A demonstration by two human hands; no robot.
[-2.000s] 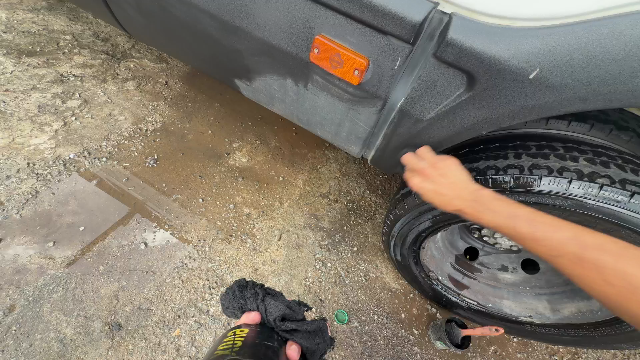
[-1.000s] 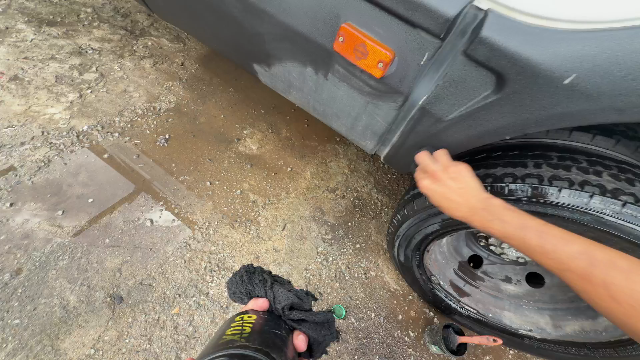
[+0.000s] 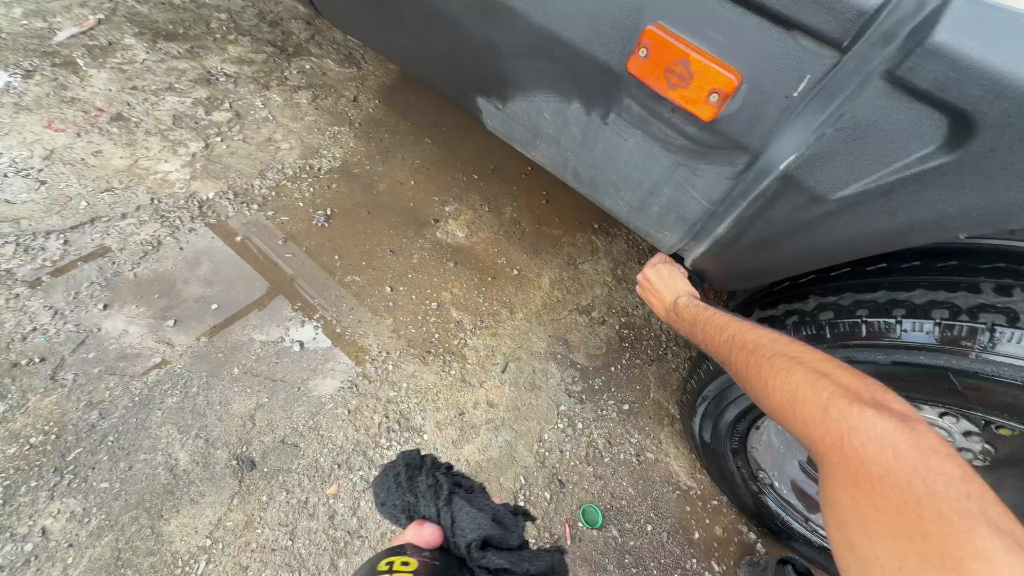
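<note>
My right hand (image 3: 666, 285) is at the lower edge of the vehicle's dark grey plastic side panel (image 3: 608, 152), just ahead of the wheel arch; its fingers are curled, and what is in them is hidden. At the bottom of the view my left hand (image 3: 422, 534) grips a black container (image 3: 408, 564) with yellow lettering, partly cut off by the frame. A bunched black cloth (image 3: 460, 508) lies against that container and the hand. The panel shows a darker, shinier zone beside a paler, duller patch.
A black tyre (image 3: 720, 432) stands at the right, partly behind my forearm. An orange side marker lamp (image 3: 685, 72) is screwed to the panel. A green lid (image 3: 591, 516) lies on the wet, gravelly ground (image 3: 448, 344), with a dark object (image 3: 774, 566) at the bottom edge.
My right hand has moved from the panel's face beside the wheel arch down to its lower edge. My left hand still holds the container. The view has shifted.
</note>
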